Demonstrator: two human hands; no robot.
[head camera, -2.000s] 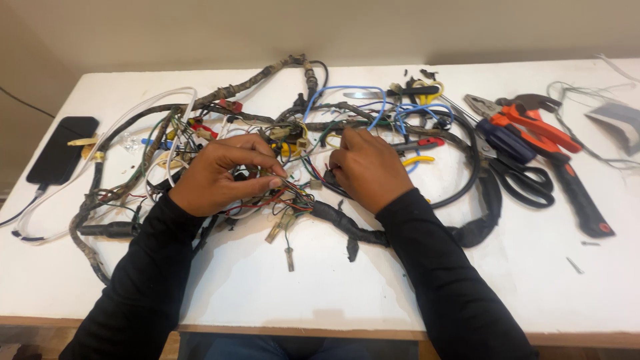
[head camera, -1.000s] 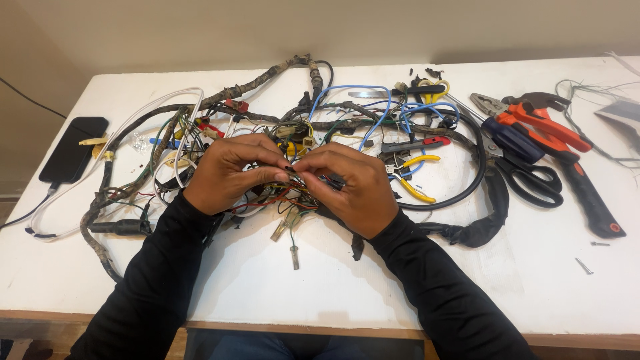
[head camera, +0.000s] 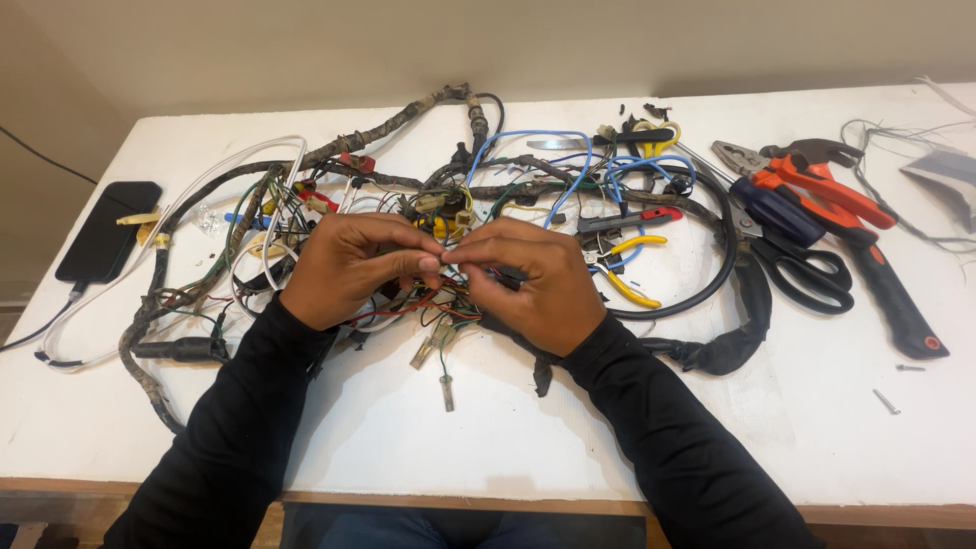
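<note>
A tape-wrapped wiring harness (head camera: 374, 136) lies spread over the white table, its loose coloured wires bunched at the middle. Over that bunch, my left hand (head camera: 366, 267) pinches something small between thumb and forefinger, apparently a thin wire that the fingers mostly hide. The fingertips of my right hand (head camera: 530, 278) meet those of the left at the same spot, also pinched together. Clear-sleeved connectors (head camera: 433, 343) hang from the harness just below my hands, one on a green wire. Yellow-handled cutters (head camera: 625, 271) lie right of my right hand, near a red and black tool (head camera: 629, 219).
At the right lie orange-handled pliers (head camera: 823, 191), a claw hammer (head camera: 892, 297), a screwdriver (head camera: 774, 210), black scissors (head camera: 801, 267) and two screws (head camera: 886, 402). Yellow-handled scissors (head camera: 657, 139) lie behind the harness. A black phone (head camera: 108, 232) with a cable is at the left.
My right hand, which was apart from the left two seconds ago, has moved left, and the fingertips of both hands now meet. Both hands have stayed over the wire bunch.
</note>
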